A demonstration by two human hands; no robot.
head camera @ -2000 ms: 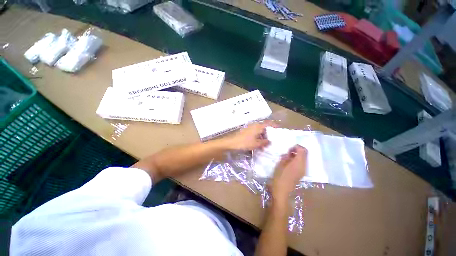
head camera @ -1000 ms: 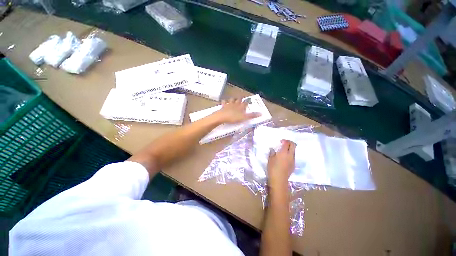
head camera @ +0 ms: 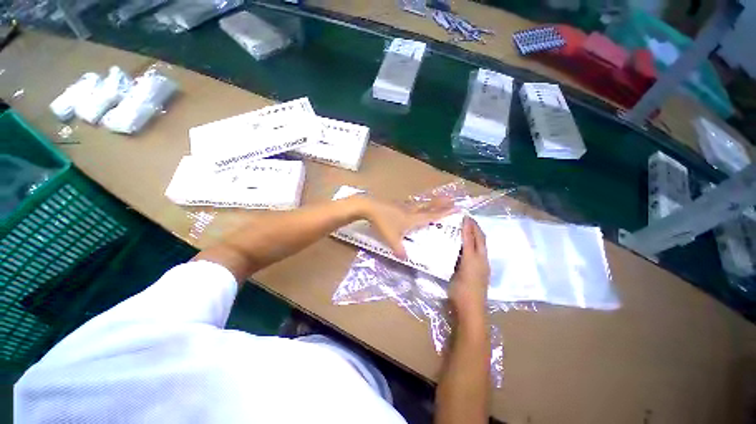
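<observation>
A white product box (head camera: 431,247) lies in front of me, its right end at the stack of poly bags (head camera: 547,261). My left hand (head camera: 396,222) grips the box from above, with the thumb on its top face and the fingers at the far side. My right hand (head camera: 471,263) is at the right end of the box, over the left part of the stack; its fingers are upright and close together, and whether they pinch film is hard to tell. Crinkled clear film (head camera: 373,280) lies under and around the box.
Several boxes (head camera: 236,180) lie loosely stacked at the left. White bundles (head camera: 137,99) lie at the far left, near a green crate (head camera: 70,240). Bagged boxes (head camera: 486,108) stand on the green conveyor belt (head camera: 331,70) behind. A grey frame post (head camera: 692,217) juts in at the right.
My left hand has taken hold of the box and moved it right, onto the edge of the bag stack. My right hand has turned to meet its end. Bagged boxes on the belt have shifted left.
</observation>
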